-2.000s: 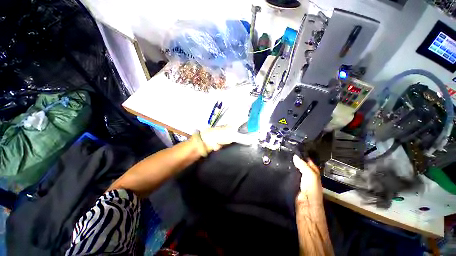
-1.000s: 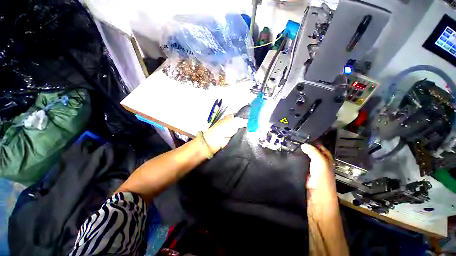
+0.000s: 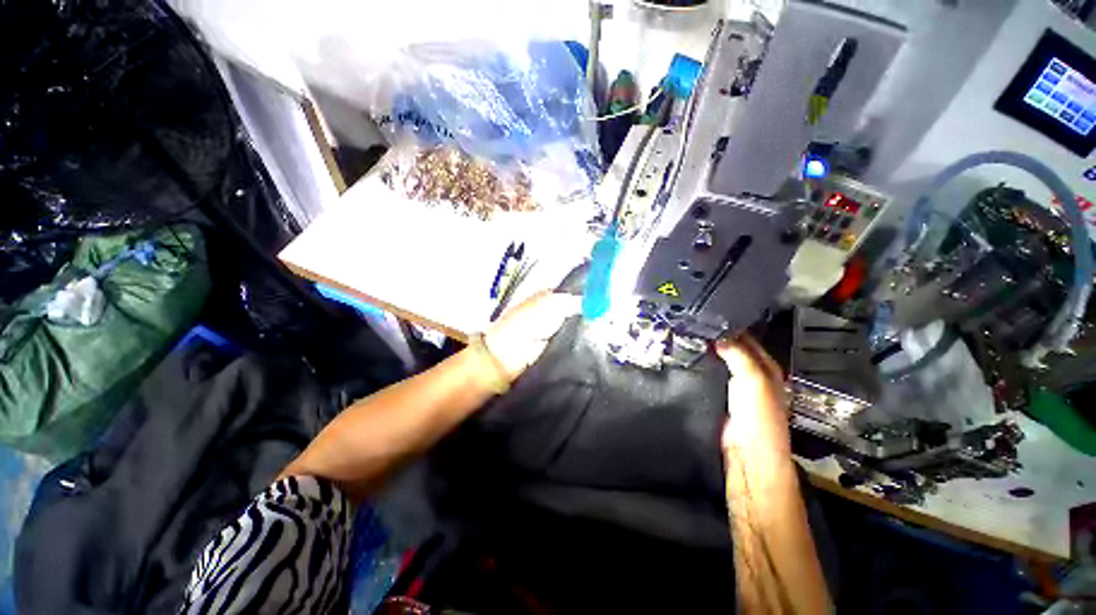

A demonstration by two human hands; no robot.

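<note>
A dark garment [image 3: 601,421] lies over my lap and up under the head of the button sewing machine [image 3: 709,258]. My left hand [image 3: 529,334] rests on the garment left of the machine head, with its fingers on the cloth beside the turquoise strip [image 3: 600,276]. My right hand [image 3: 751,382] holds the garment's right edge, close to the button clamp [image 3: 643,342]. The fingertips of both hands are partly hidden by cloth, glare and machine parts. The cloth under the clamp is hidden.
Thread snips [image 3: 507,270] lie on the white table [image 3: 373,258]. Behind them are a coppery button pile [image 3: 457,180] and a clear plastic bag [image 3: 493,102]. The button feed arm [image 3: 925,451] and feeder bowl [image 3: 1022,264] are at the right. A green sack [image 3: 114,336] lies far left.
The shiny button seen on the cloth in front of the clamp two seconds ago is out of sight. My hands have shifted slightly with the garment. The feed arm, blurred earlier, now shows sharply.
</note>
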